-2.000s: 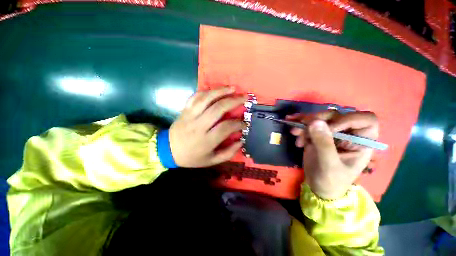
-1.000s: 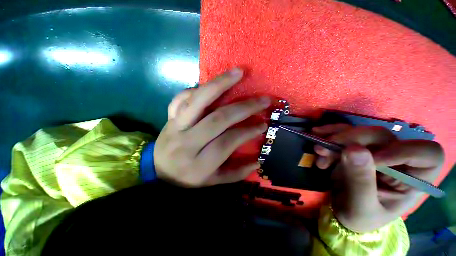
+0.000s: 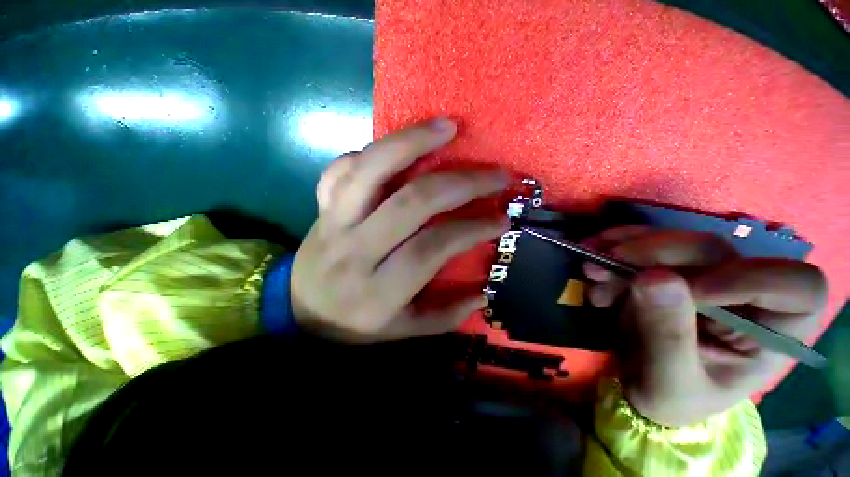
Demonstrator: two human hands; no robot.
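A flat black circuit board with a gold square lies on the red-orange mat. Small silver and white parts line its left short edge. My right hand holds silver tweezers, with their point at the upper part of that edge. My right hand covers part of the board. My left hand lies palm down left of the board, fingers spread, fingertips at or near its left edge; contact is unclear. It appears to hold nothing. Small black parts lie on the mat at the board's near side.
The glossy green work surface shows at left, with bright reflections. A blue wrist band is on my left wrist. Yellow smock sleeves cover both forearms. A dark area fills the bottom middle. A bit of shiny red material shows at the top right corner.
The view is closer than two seconds ago. Since one second ago, the tweezers' point has moved slightly up and left along the board's edge, and my left fingertips have shifted slightly up.
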